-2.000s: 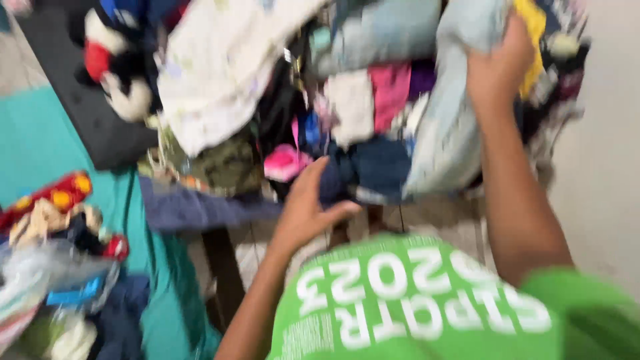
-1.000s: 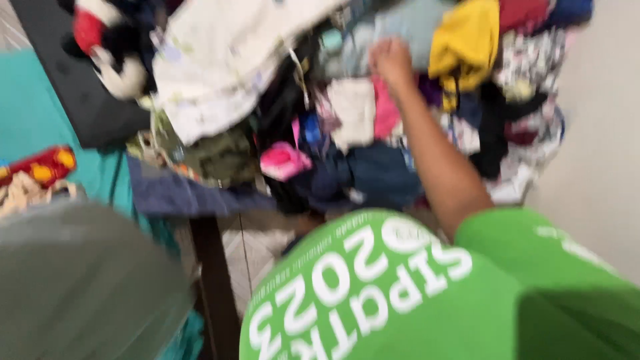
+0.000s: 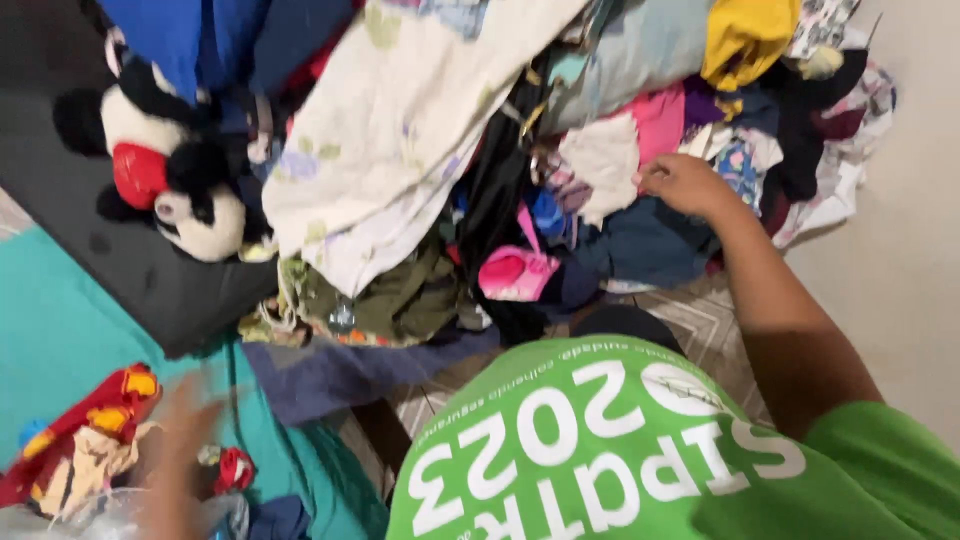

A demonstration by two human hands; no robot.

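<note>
My right hand (image 3: 686, 184) is over the clothes pile, its fingertips at the edge of a pink cloth (image 3: 660, 124) beside a cream-white cloth (image 3: 604, 165); whether it grips either is unclear. Dark blue fabric (image 3: 652, 240) lies below it. My left hand (image 3: 191, 412), blurred, is at the lower left over a smaller heap with a red-and-yellow cloth (image 3: 112, 420), a beige cloth (image 3: 90, 465) and clear plastic (image 3: 97, 517). Nothing can be made out in its fingers. A pink bra-like garment (image 3: 517, 274) and a white floral sheet (image 3: 397, 142) lie between the hands.
A black-and-white plush toy (image 3: 180, 180) with red clothing lies on a dark padded surface (image 3: 150, 292). A teal sheet (image 3: 60, 307) covers the left side. A yellow cloth (image 3: 750, 37) is at the upper right, near the pale wall (image 3: 892, 322). Tiled floor (image 3: 697, 307) shows below the pile.
The light-blue garment my right hand held two seconds ago is no longer in it. The grey-green shape at lower left one second ago is gone from there, and my left hand shows over the smaller heap.
</note>
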